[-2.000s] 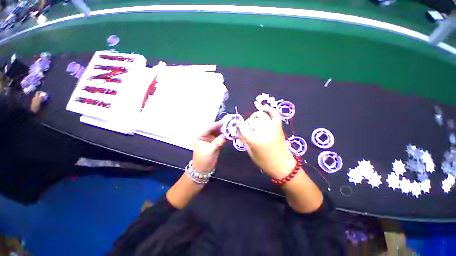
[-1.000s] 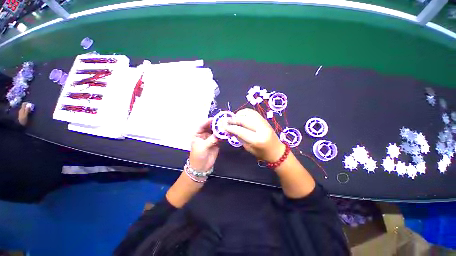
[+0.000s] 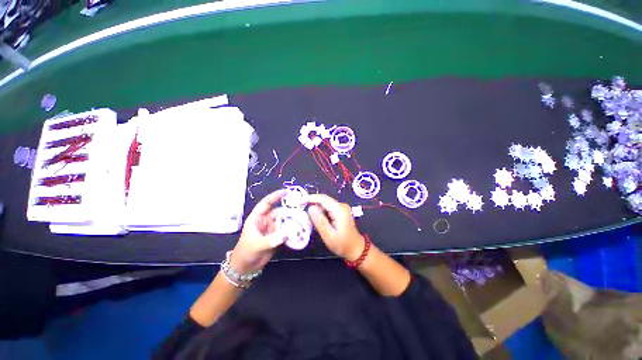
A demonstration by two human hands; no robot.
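My left hand (image 3: 259, 235), with a beaded bracelet, holds a pale round housing (image 3: 296, 232) near the bench's front edge. A second, smaller pale round piece (image 3: 294, 197) is just above it, between the fingers of both hands. My right hand (image 3: 334, 223), with a red bracelet, has thumb and fingers at the right side of that piece; its exact grip is blurred. Several round housings (image 3: 396, 165) lie to the right. Wired modules (image 3: 312, 135) with red leads lie beyond my hands, and one white block (image 3: 357, 211) lies beside my right hand.
A slotted tray (image 3: 42, 169) of dark-red wire bundles and a flat white tray (image 3: 186, 169) lie left. Star-shaped pieces (image 3: 459, 197) are heaped right. A thin loop (image 3: 441, 226) is near the front edge. A green belt (image 3: 317, 56) runs behind; an open cardboard box (image 3: 496, 302) is below.
The view has shifted right. My hands are closer to the front edge, and the held housing is lower and tilted, with a second round piece showing above it. More star-shaped pieces show at right.
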